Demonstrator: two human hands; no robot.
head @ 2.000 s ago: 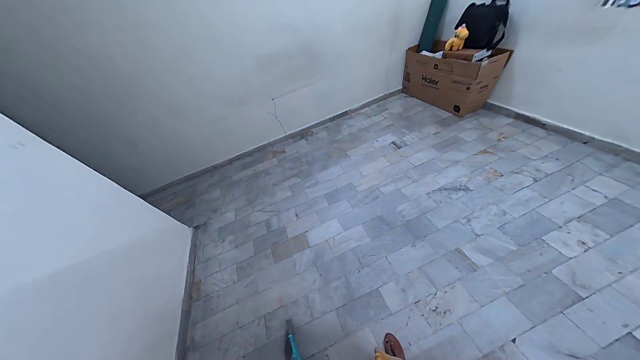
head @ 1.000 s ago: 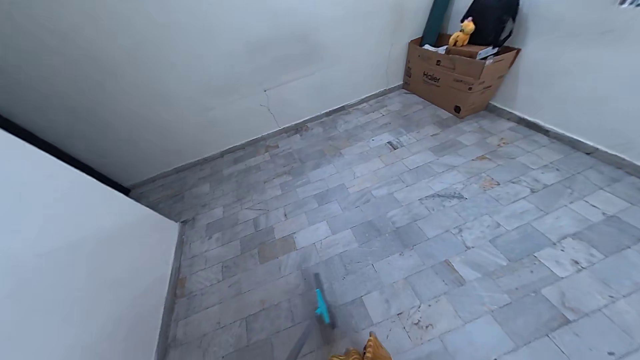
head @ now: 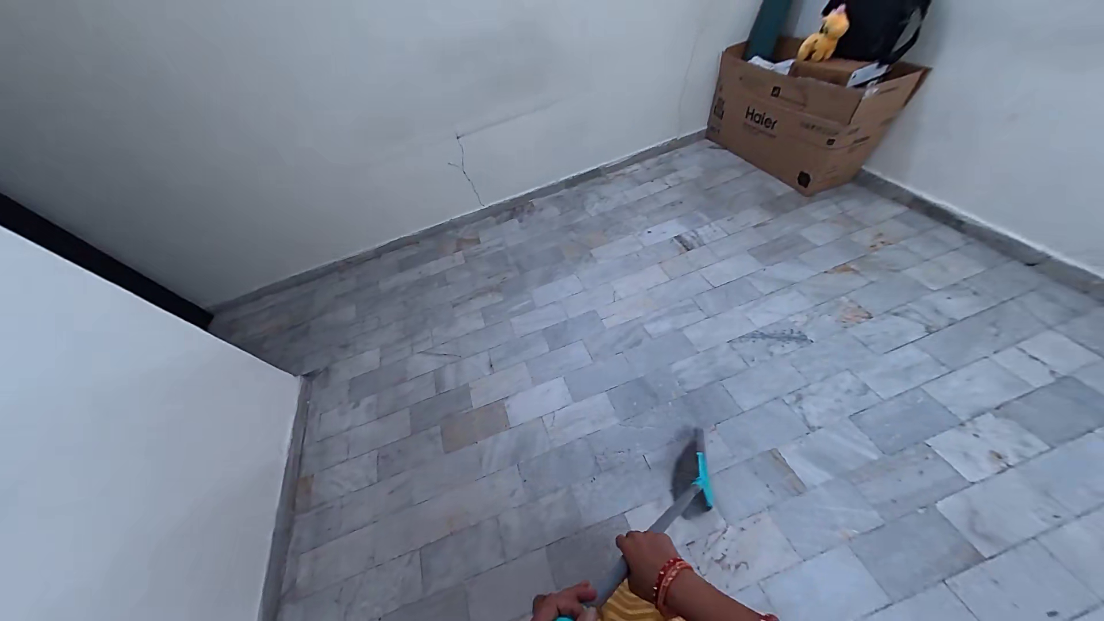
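Note:
A floor brush or broom with a teal head (head: 703, 483) and dark bristles rests on or just above the marble floor, lower right of centre. Its grey handle (head: 674, 511) runs down to the bottom edge. My right hand (head: 647, 556), with red bangles at the wrist, is wrapped round the handle below the head. Lower on the same handle, at the bottom edge, my left hand (head: 565, 601) grips near a teal part. Yellow patterned cloth (head: 634, 604) shows beside the hands. The rest of the handle is out of view.
A Haier cardboard box (head: 768, 121) stands in the far corner, holding a yellow plush toy (head: 825, 36), a black bag (head: 873, 30) and a dark green roll (head: 769, 30). A white wall or partition (head: 138, 431) rises at left; a cracked wall (head: 517, 95) runs behind.
Both hands have come into view on the handle. The teal head, at the bottom edge two seconds ago, now shows whole, farther out on the floor.

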